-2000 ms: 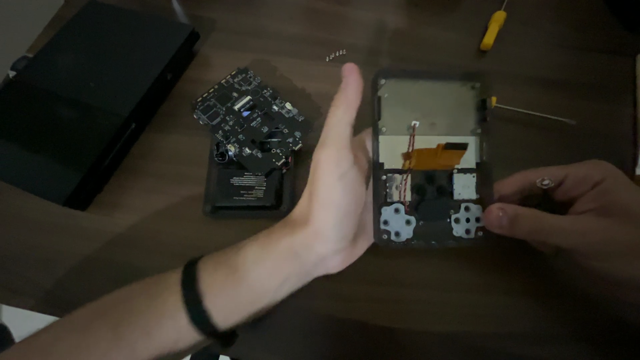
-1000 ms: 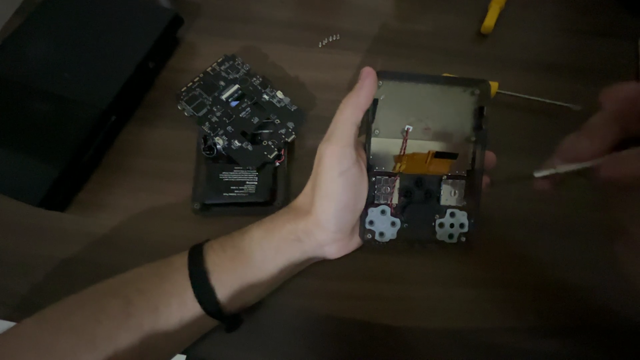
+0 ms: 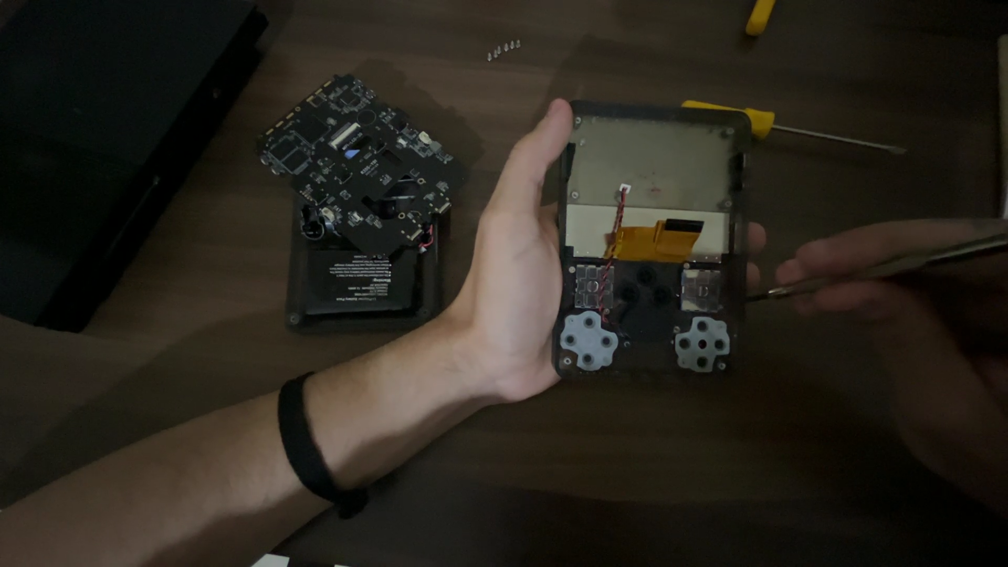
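Observation:
My left hand (image 3: 516,291) grips the front shell of a handheld game console (image 3: 654,165), its inside facing up, with the thumb along the left edge and fingertips showing past the right edge. Inside the shell lie an orange ribbon cable (image 3: 655,242), a twisted red and black wire (image 3: 618,228) with a white plug, and two pale rubber button pads, left (image 3: 589,341) and right (image 3: 702,344). My right hand (image 3: 890,291) holds a slim metal tool (image 3: 906,261), perhaps tweezers, its dark tip close to the shell's lower right edge; whether they touch, I cannot tell.
A black circuit board (image 3: 366,169) lies tilted over the back shell (image 3: 299,319) with its battery pack (image 3: 358,283). Several small screws (image 3: 504,50) stand behind. A yellow-handled screwdriver (image 3: 835,138) is partly behind the shell, another yellow handle (image 3: 759,16) farther back. A black box-shaped device (image 3: 102,142) is at left.
My right hand has left the shell's right edge, where it was two seconds ago, and now has the slim tool in it. Since one second ago that tool has come in leftward to the shell.

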